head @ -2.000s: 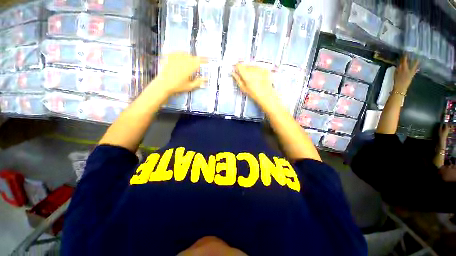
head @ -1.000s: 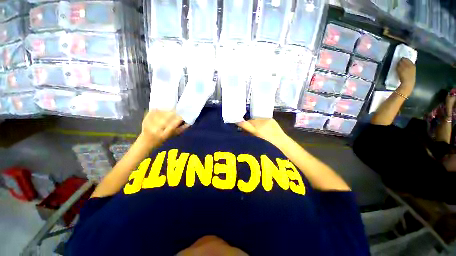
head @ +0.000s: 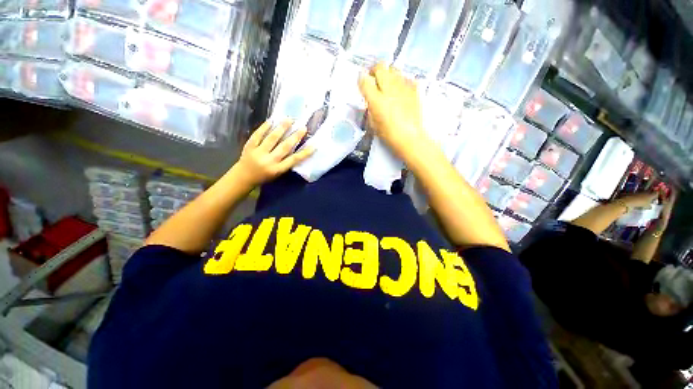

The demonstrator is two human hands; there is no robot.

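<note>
A clear blister tray with two rows of pockets lies in front of me, holding several bagged grey-blue parts. Glare whitens its middle. My left hand is at the tray's near edge, fingers spread, beside a frosted sleeve that sticks out slantwise. I cannot tell if the fingertips hold it. My right hand reaches over the near row, above another frosted sleeve that hangs past the near edge. Its fingertips are lost in glare, so its grip is unclear.
A tall tray stack stands at the left. A tray of pink-faced bagged parts lies at the right, with white slips beyond it. Another person works there. More stacked trays and a red crate are low at the left.
My right hand has moved from the sleeve ends up over the tray's near row. My left hand has moved slightly up and right, fingers now spread. The view has tilted.
</note>
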